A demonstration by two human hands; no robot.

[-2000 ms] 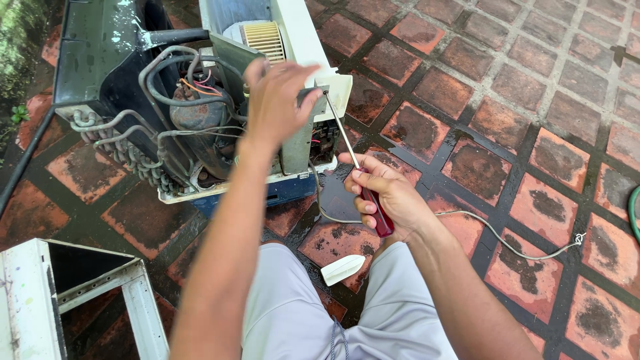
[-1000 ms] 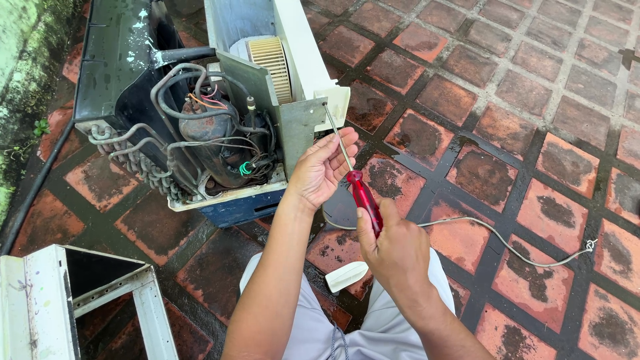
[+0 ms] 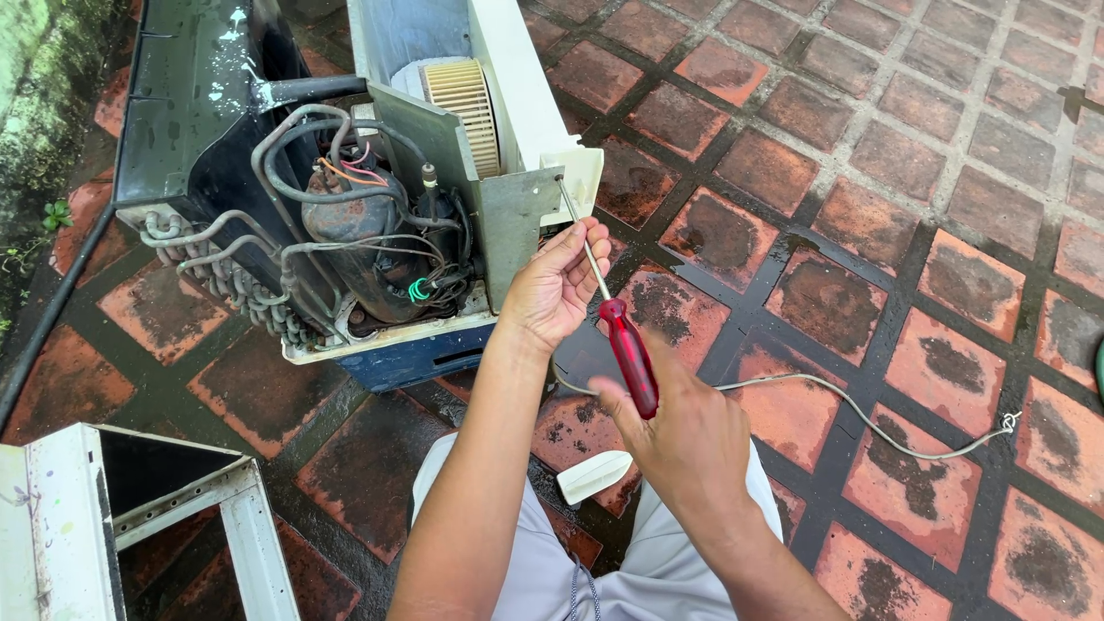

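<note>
A screwdriver with a red translucent handle [image 3: 631,358] points up and left, its tip at the upper corner of a grey sheet-metal plate [image 3: 516,226]. My left hand [image 3: 559,280] pinches the screwdriver's shaft between thumb and fingers. Around the lower right of the handle is my right hand [image 3: 681,423], somewhat blurred. The plate belongs to an opened air conditioner, beside its white plastic housing [image 3: 526,82] and cream blower wheel [image 3: 463,112]. Left of the plate stand a rusty black compressor [image 3: 358,228], bent copper pipes and loose wires.
A white metal casing frame [image 3: 73,517] lies at the lower left. A white plastic piece [image 3: 595,476] rests on the tiles between my knees. The grey power cable [image 3: 849,401] runs right across the wet tiled floor [image 3: 824,302]. A black hose [image 3: 60,310] passes near the mossy wall [image 3: 43,129].
My left hand was raised and blurred over the plate two seconds ago; it came down to the screwdriver's shaft by one second ago. My right hand has shifted its hold on the handle.
</note>
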